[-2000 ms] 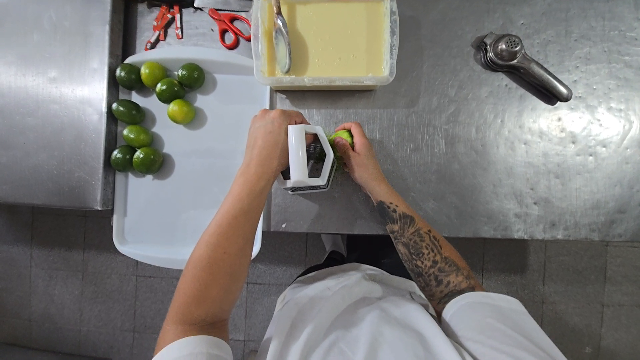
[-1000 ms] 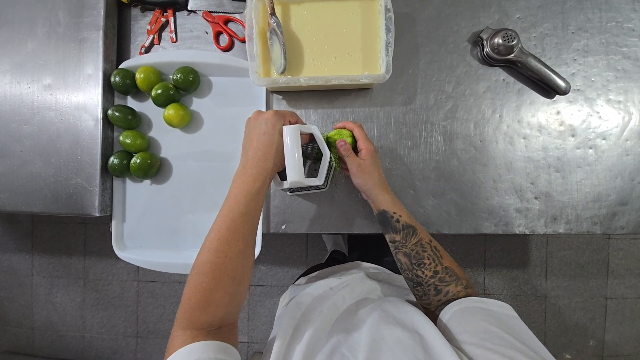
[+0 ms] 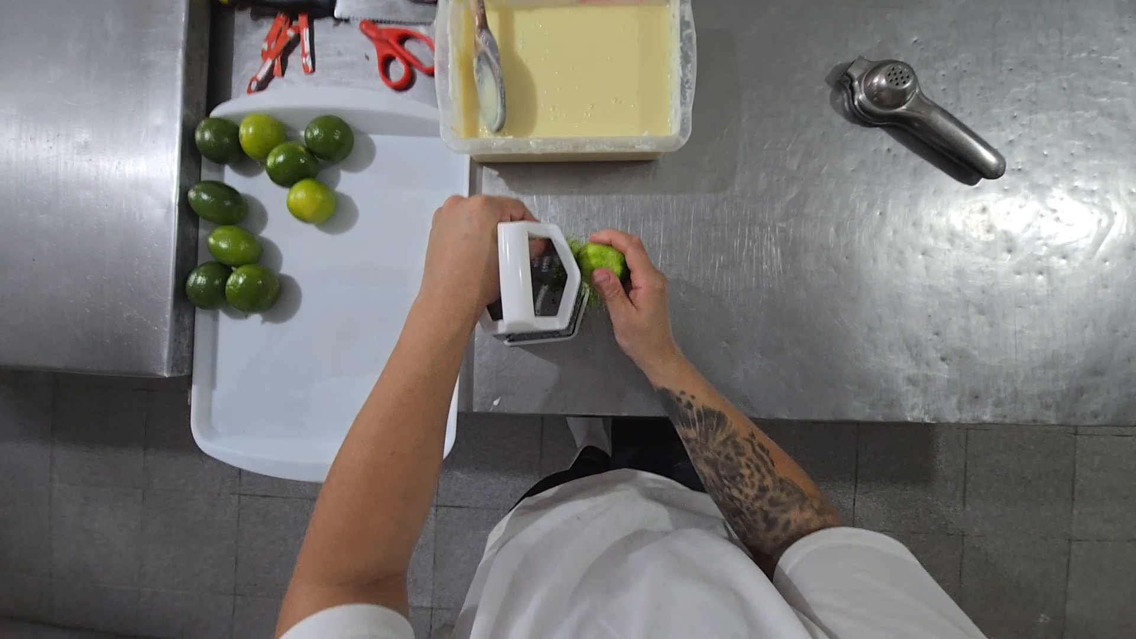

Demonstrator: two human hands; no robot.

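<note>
A box grater (image 3: 541,280) with a white frame and handle stands on the steel counter, just right of the white tray. My left hand (image 3: 470,253) holds it from its left and far side; some of the fingers are hidden behind the frame. On the grater's right side, my right hand (image 3: 635,288) is closed around a partly grated lime (image 3: 603,262), pressed to or very near the grating face. Shreds of green zest (image 3: 577,247) cling between the lime and the grater.
Several whole limes (image 3: 251,288) lie on the white tray (image 3: 319,382). Beyond the grater stands a plastic tub (image 3: 568,146) of pale yellow mixture with a spoon (image 3: 489,84). Red scissors (image 3: 397,53) and red-handled tools (image 3: 282,44) lie top left, a metal citrus squeezer (image 3: 923,115) at right.
</note>
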